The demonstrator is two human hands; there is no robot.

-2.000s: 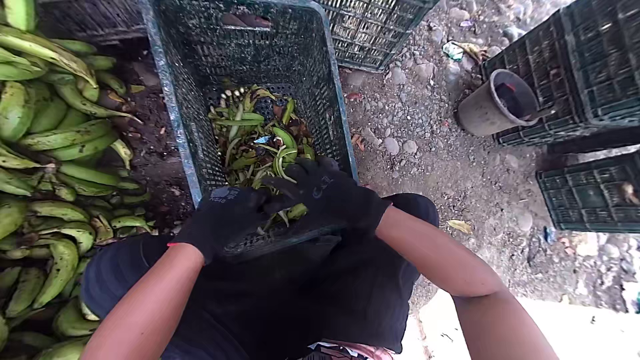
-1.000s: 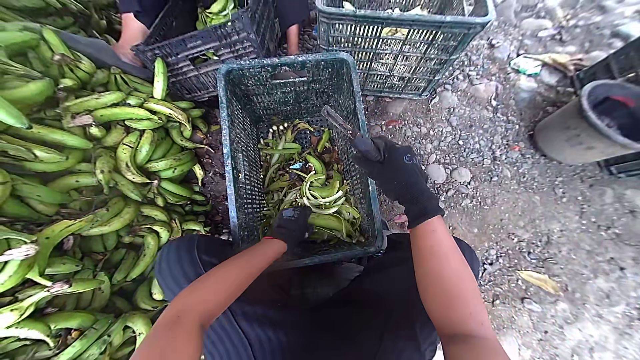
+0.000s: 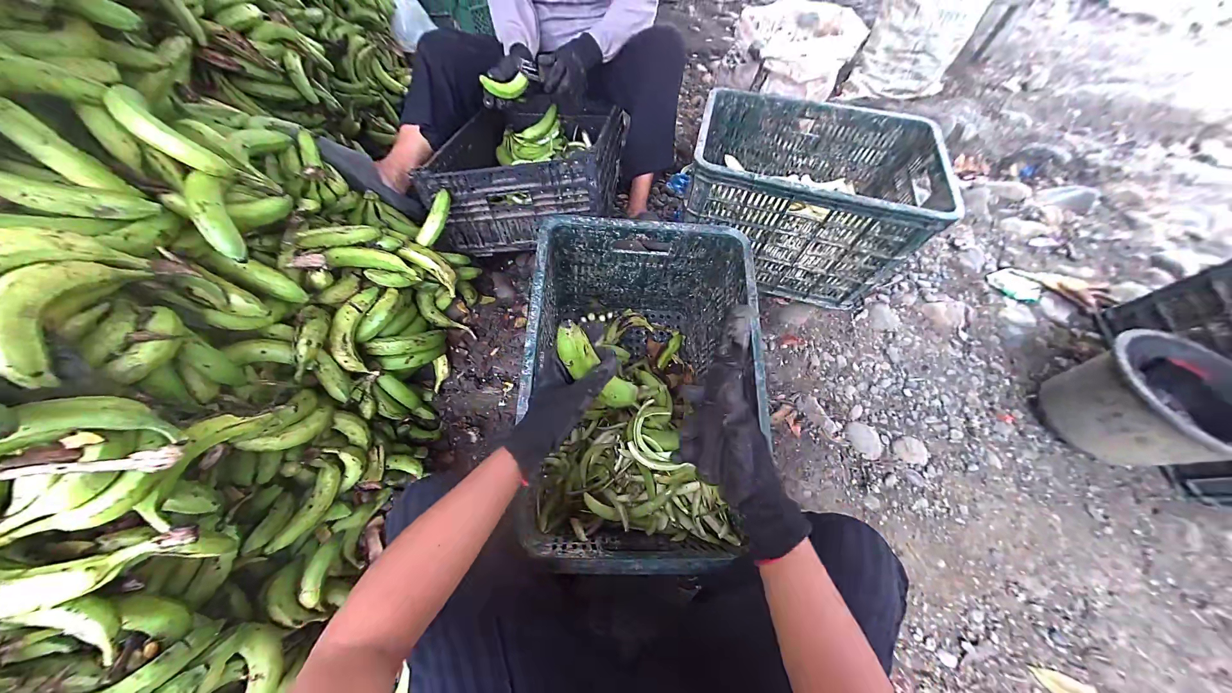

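Note:
My left hand (image 3: pixel 563 409), in a black glove, grips a green plantain (image 3: pixel 582 354) over a dark green plastic crate (image 3: pixel 531 318). Green peel strips (image 3: pixel 640 491) cover the bottom of the crate, below both hands. Inside the crate's right side is my right hand (image 3: pixel 727 433), also gloved in black. A dark, blurred object, perhaps a knife, points up from its fingers; its kind cannot be made out. The crate stands between my knees.
A large heap of green plantains (image 3: pixel 318 337) lies at left. Across from me a co-worker's gloved hands hold a plantain (image 3: pixel 504 87) above a black crate (image 3: pixel 525 192). Another green crate (image 3: pixel 828 212) stands behind right. A bucket (image 3: pixel 1107 404) is on stony ground at right.
My left hand has come up from the peels and now has a plantain in it. My right hand is lower within the crate. The view has tilted up, showing the co-worker.

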